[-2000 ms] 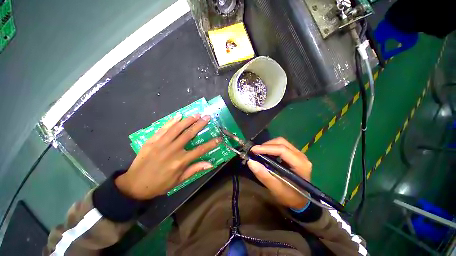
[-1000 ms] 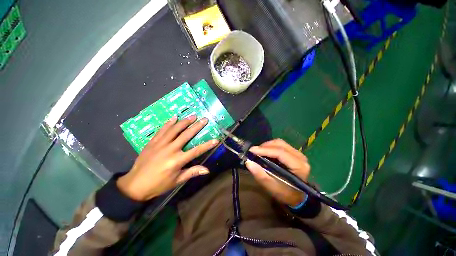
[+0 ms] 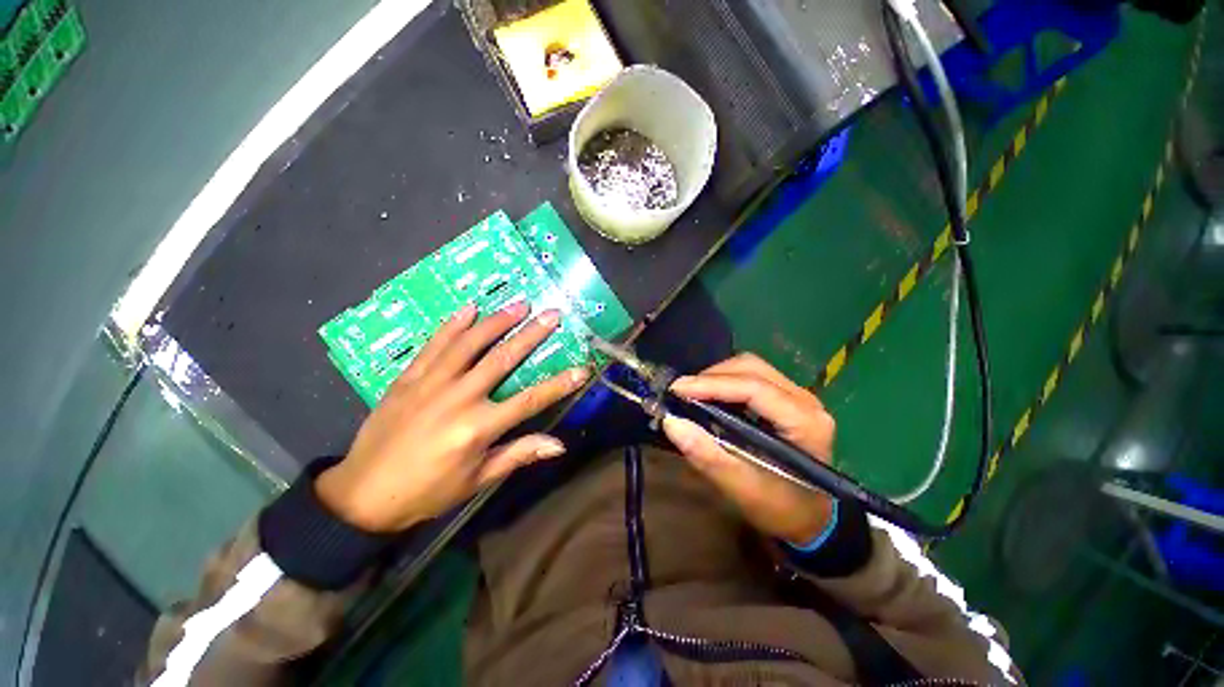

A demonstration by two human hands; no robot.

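A green circuit board [image 3: 450,278] lies on the black mat [image 3: 336,168], overlapping a second green board [image 3: 580,275] on its right. My left hand [image 3: 436,423] lies flat on the board, fingers spread, pressing on its lower part and covering some of it. My right hand [image 3: 765,436] grips the black soldering iron [image 3: 792,459] like a pen. The iron's metal front and the thin feed guide [image 3: 624,391] point at the boards' lower right edge, near my left index fingertip. Whether the tip touches the board cannot be told.
A pale waste cup [image 3: 685,134] with silvery bits stands behind the boards, beside the yellow sponge [image 3: 557,57]. Pale tube and black cable [image 3: 961,242] hang at the right over green floor. Another green board [image 3: 38,61] lies far left on the grey belt.
The view has shifted, so cup and sponge appear further left and higher than two seconds ago. Both boards now sit further from my body under my left hand. My right hand keeps its grip.
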